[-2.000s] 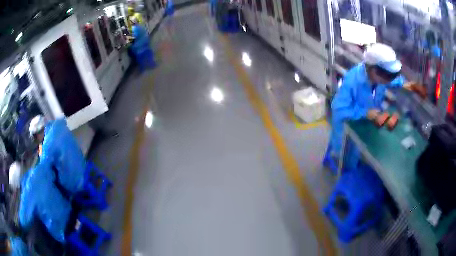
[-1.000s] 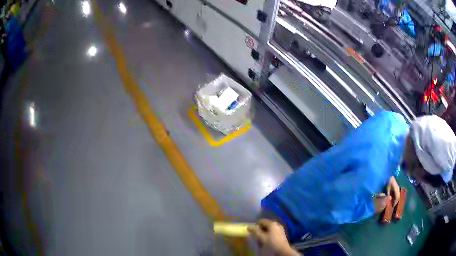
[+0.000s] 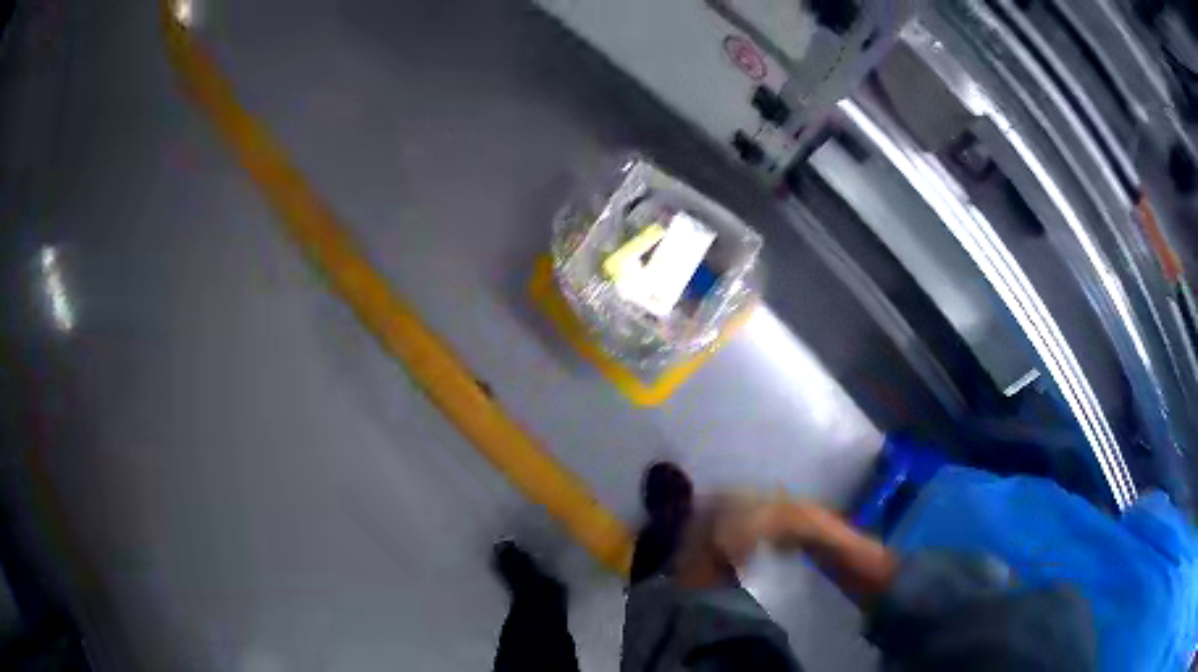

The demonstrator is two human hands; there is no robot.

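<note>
A bin lined with clear plastic [image 3: 585, 309] stands on the floor near the middle of the view. A yellow sheet [image 3: 633, 252] lies in it beside a white piece [image 3: 678, 265], with a small blue thing at their right. My right hand [image 3: 742, 528] is below the bin, in front of my legs and apart from the bin. It is blurred, and I see nothing clearly held in it; its finger shape cannot be told. My left hand is not in view.
A person in a blue smock [image 3: 1051, 558] is close at the lower right. Machine rails [image 3: 998, 276] and a pale machine panel [image 3: 657, 46] run along the upper right. A yellow floor line [image 3: 394, 335] runs diagonally left of the bin. My shoes show at the bottom.
The view has moved closer to the bin and my feet have come in. The yellow strip is gone from my right hand, and a yellow sheet now shows in the bin.
</note>
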